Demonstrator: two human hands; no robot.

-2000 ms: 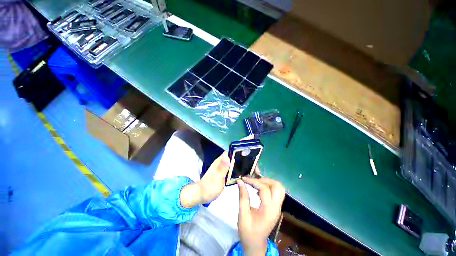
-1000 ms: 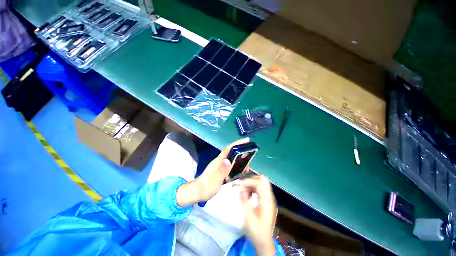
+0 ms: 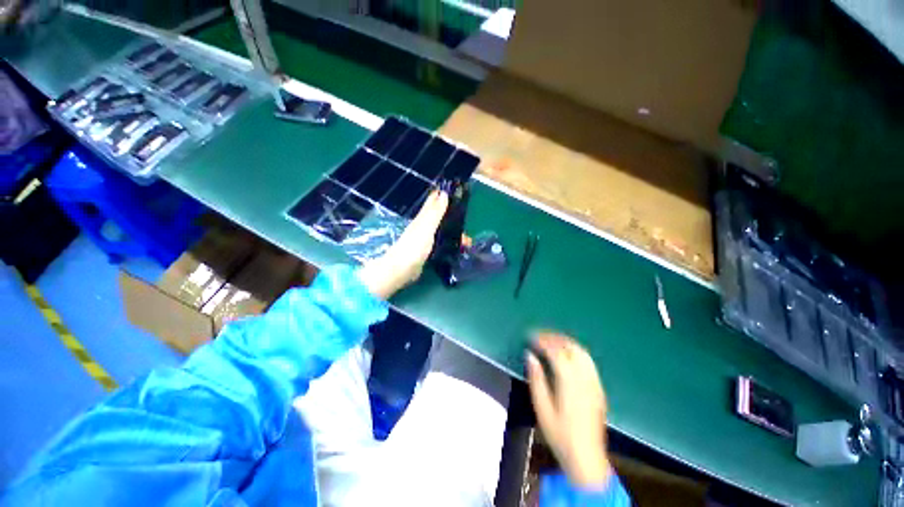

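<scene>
My left hand [image 3: 406,251] is over the bench beside the panel sheet and holds the dark phone unit [image 3: 451,220], seen nearly edge-on. The packing sheet [image 3: 372,180] lies on the green mat with dark rectangles in a grid and crinkled clear film [image 3: 371,236] at its near corner. A bagged dark part [image 3: 481,259] lies just right of the phone unit, partly hidden by it. My right hand [image 3: 570,396] is blurred over the bench's front edge, fingers curled; I cannot tell if it holds anything.
Tweezers [image 3: 526,264] and a pale-handled knife [image 3: 662,302] lie on the mat. A pinkish-edged phone [image 3: 763,404] and a whitish bottle [image 3: 828,442] are at the right. Blister trays stand at far left [image 3: 149,109] and right [image 3: 793,297]. A stained board [image 3: 595,188] lies behind.
My left hand has moved the phone unit forward from above my lap to beside the sheet. My right hand has moved away from it to the right. The view has shifted.
</scene>
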